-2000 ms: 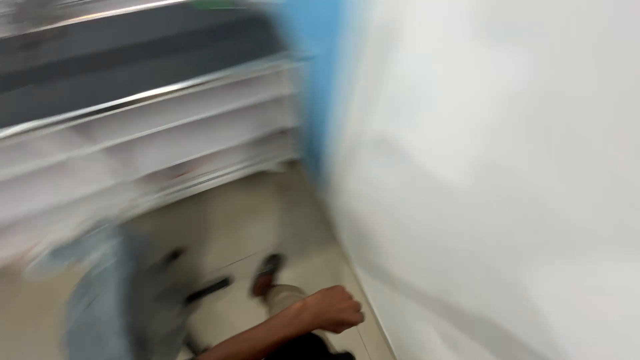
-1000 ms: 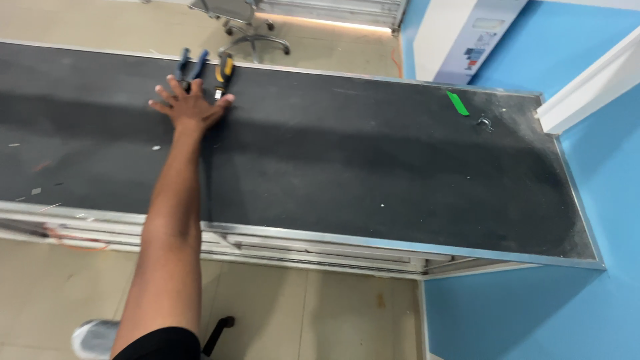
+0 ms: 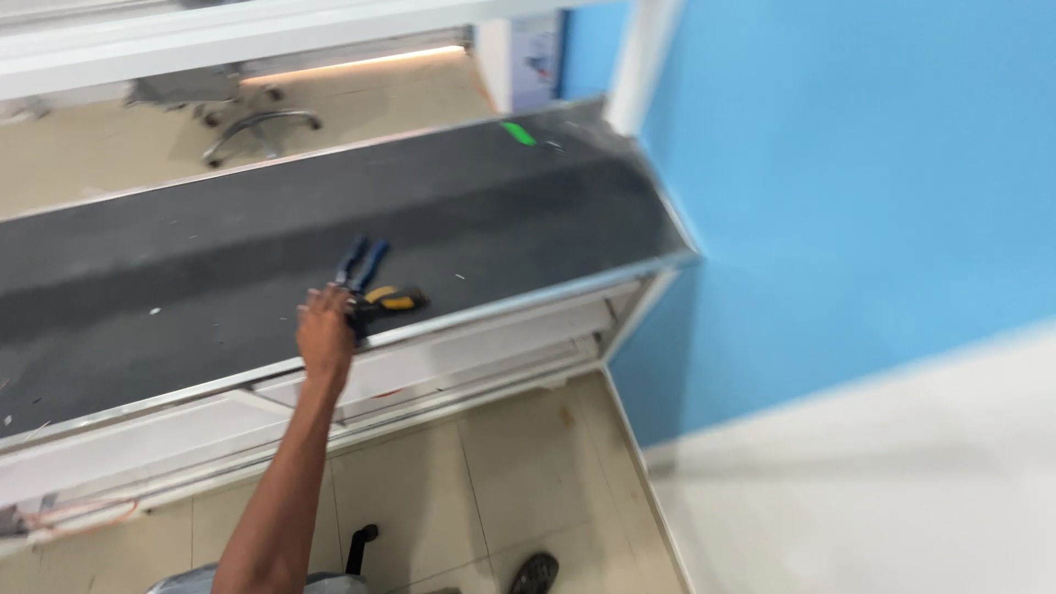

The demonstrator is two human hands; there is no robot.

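My left hand [image 3: 326, 330] reaches over the near edge of the dark-topped counter [image 3: 206, 280]. Its fingers are against the head end of pliers with blue handles [image 3: 363, 262], which lie with their handles apart and pointing away. Just right of the fingers is a hand tool with yellow and black handles [image 3: 396, 299], its other end close to the thumb. Blur and overlap hide whether the fingers close around either tool. My right hand is out of view.
A green strip [image 3: 519, 133] lies near the counter's far right corner. A white frame post [image 3: 643, 70] rises there beside the blue wall [image 3: 850, 181]. Shelves [image 3: 487, 363] run below the counter. Beyond it stands a wheeled chair [image 3: 260, 132]. Small scraps dot the top.
My left hand and both tools have moved from the counter's far edge to its near edge. The yellow and black tool has turned. The view has shifted and tilted.
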